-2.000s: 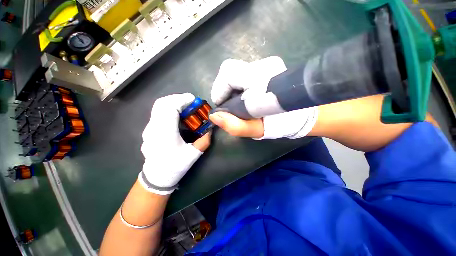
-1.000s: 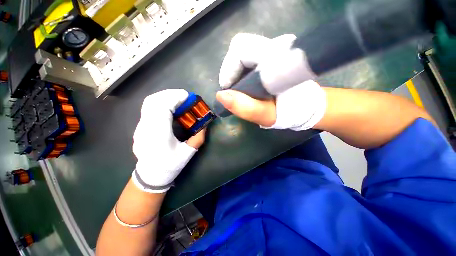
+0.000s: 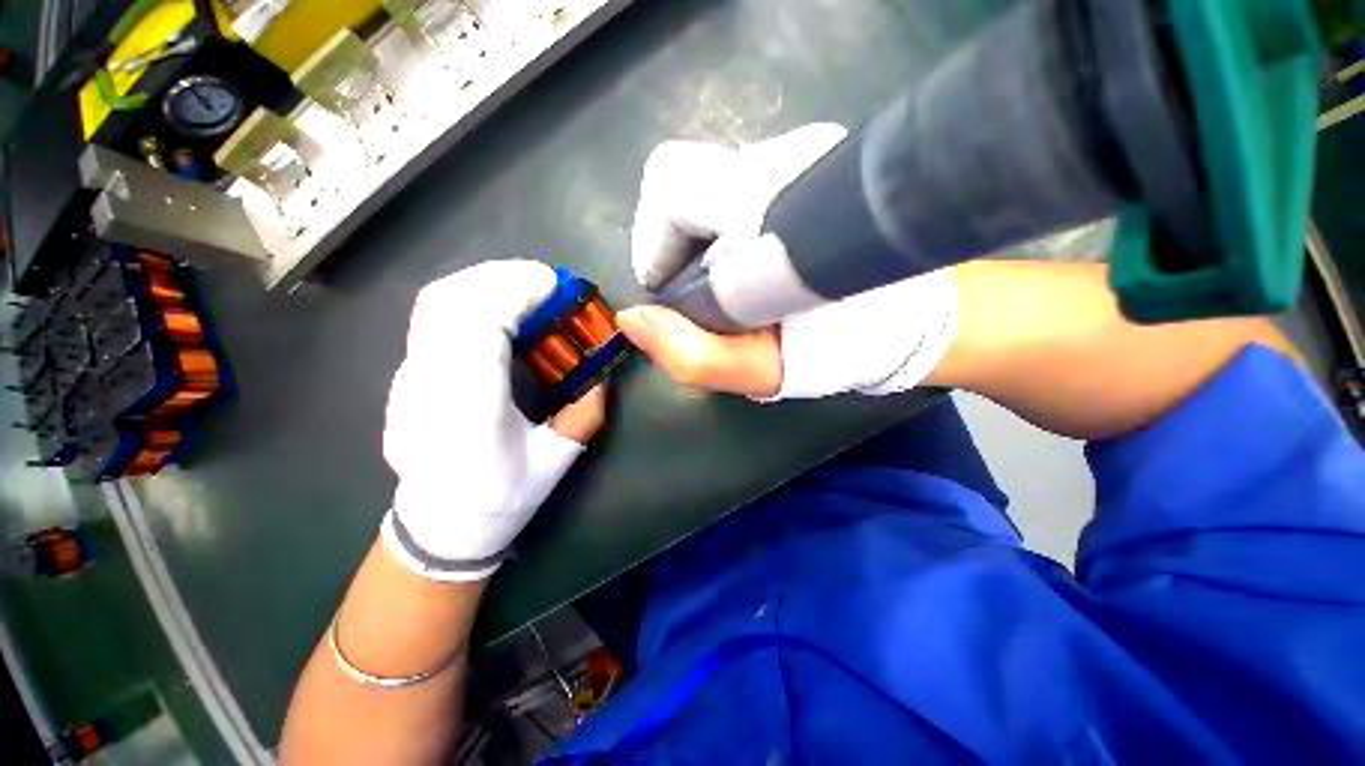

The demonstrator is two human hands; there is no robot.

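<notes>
My left hand (image 3: pixel 467 397), in a white knit glove, holds a coil component (image 3: pixel 572 347) with copper windings and blue and black ends. My right hand (image 3: pixel 794 329), gloved with the thumb tip bare, holds a thick dark grey dispensing syringe (image 3: pixel 958 165) with a green cap (image 3: pixel 1250 165) at its rear. The syringe points left toward the coil; its front end is at the coil's right side. My right thumb hides part of it, and I cannot tell whether the tip touches the coil.
A pale metal fixture (image 3: pixel 434 127) with upright clear slots stands at the upper left, beside a black and yellow box with a dial (image 3: pixel 202 103). A block of coils (image 3: pixel 120 359) is at left. Loose coils (image 3: pixel 57 551) lie beyond a metal rail (image 3: pixel 165 606).
My left hand and the coil have shifted slightly left. The syringe's rear swung away to the upper right and has come back, its green cap in full view again.
</notes>
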